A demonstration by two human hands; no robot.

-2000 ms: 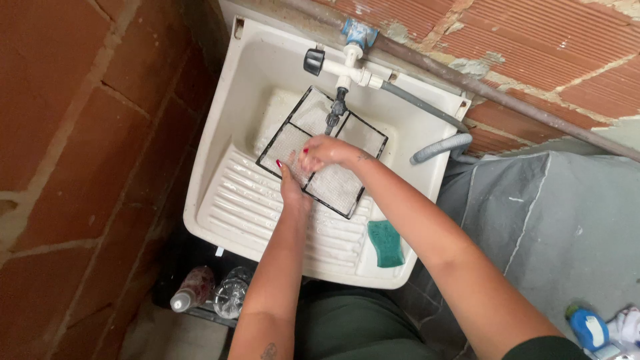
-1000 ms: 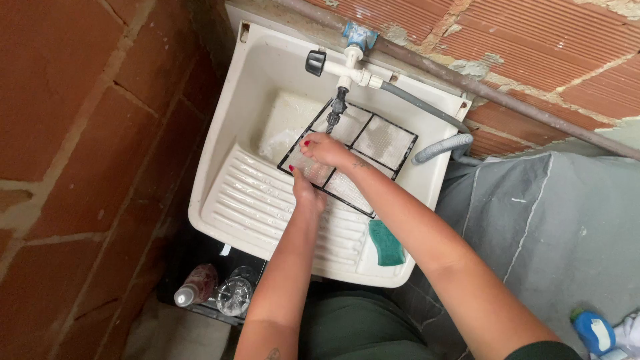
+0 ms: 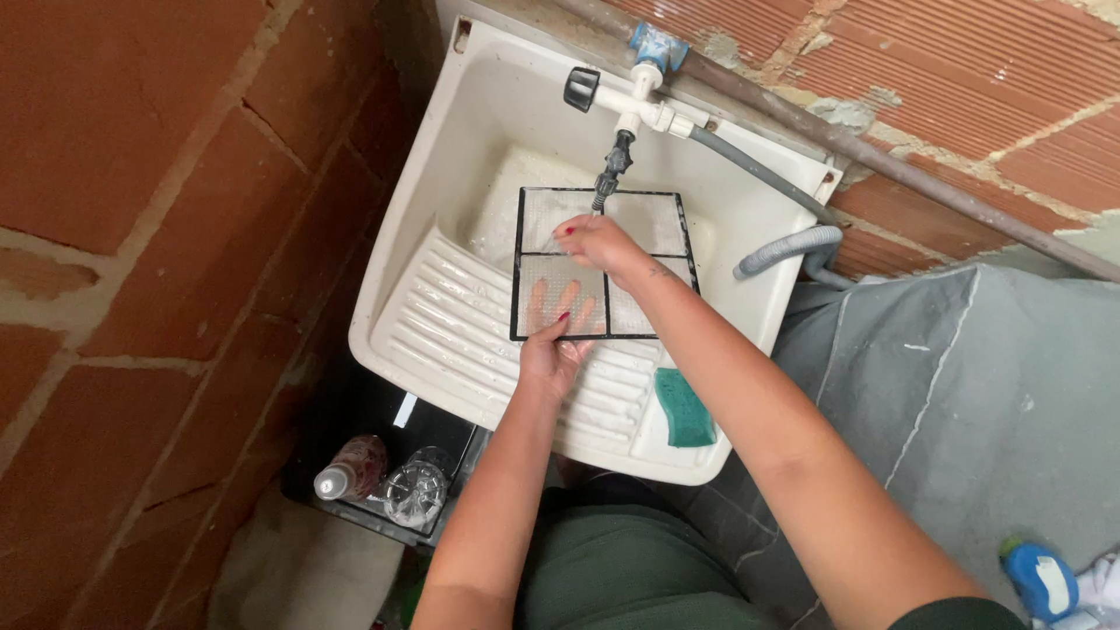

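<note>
A mesh filter screen with a black frame [image 3: 605,294] is held over the white laundry sink [image 3: 411,350], below the tap's dark nozzle [image 3: 610,171]. My left hand [image 3: 557,346] grips its lower edge, thumb on top and the other fingers spread behind the mesh, through which they show. Over the screen's upper middle is my right hand [image 3: 595,245], fingers bent, at the thin water stream; whether it touches the mesh I cannot tell. A green sponge [image 3: 684,408] lies on the sink's lower right, beside the ribbed washboard part [image 3: 455,315].
A black-knobbed white tap [image 3: 643,103] with a grey hose [image 3: 761,166] stands at the back. A corrugated drain hose [image 3: 787,248] hooks over the right rim. Lower left, a black tray [image 3: 350,402] bears a bottle [image 3: 353,468] and a clear glass container [image 3: 416,493]. Brick walls flank the sink.
The screen has turned from a slanted position to nearly square with the view. My left hand now grips its lower edge with fingers spread underneath.
</note>
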